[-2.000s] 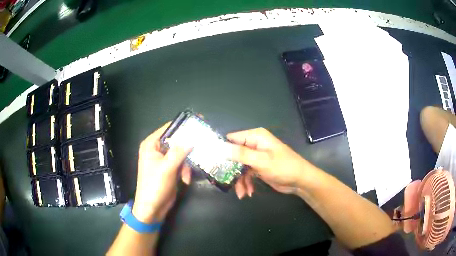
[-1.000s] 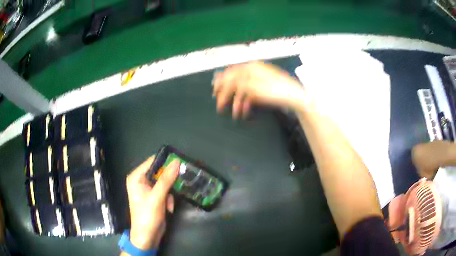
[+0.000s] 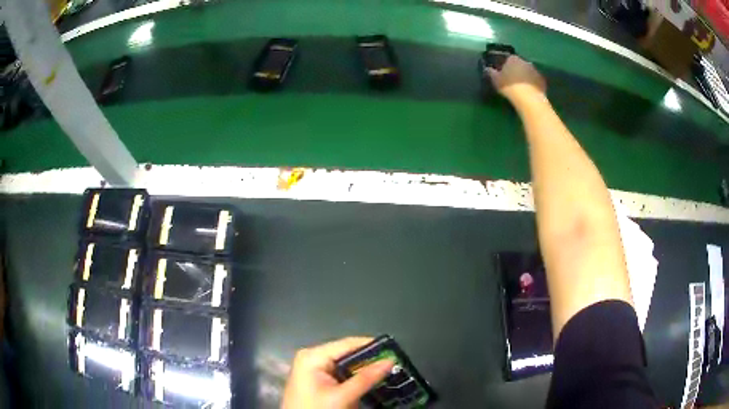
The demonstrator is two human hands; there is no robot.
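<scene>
My left hand (image 3: 324, 374) is at the bottom centre, shut on a black phone housing (image 3: 406, 387) with a green board inside; the thumb lies on the board and the lower end nears the picture's edge. My right hand (image 3: 518, 77) is stretched out over the green belt, with its fingers on a dark unit (image 3: 497, 56). The unit is partly hidden by the fingers and small.
Stacked black housings (image 3: 186, 283) with pale strips stand at left. Other units (image 3: 376, 61) lie on the green belt (image 3: 336, 132) beyond the white rail (image 3: 384, 185). A dark panel (image 3: 527, 327), white paper (image 3: 636, 256) and a label strip (image 3: 695, 343) lie at right. A grey post (image 3: 72, 96) rises at left.
The view has shifted towards the belt. My right hand has moved from above the bench to a unit on the belt. My left hand still holds the housing, now lower in the picture.
</scene>
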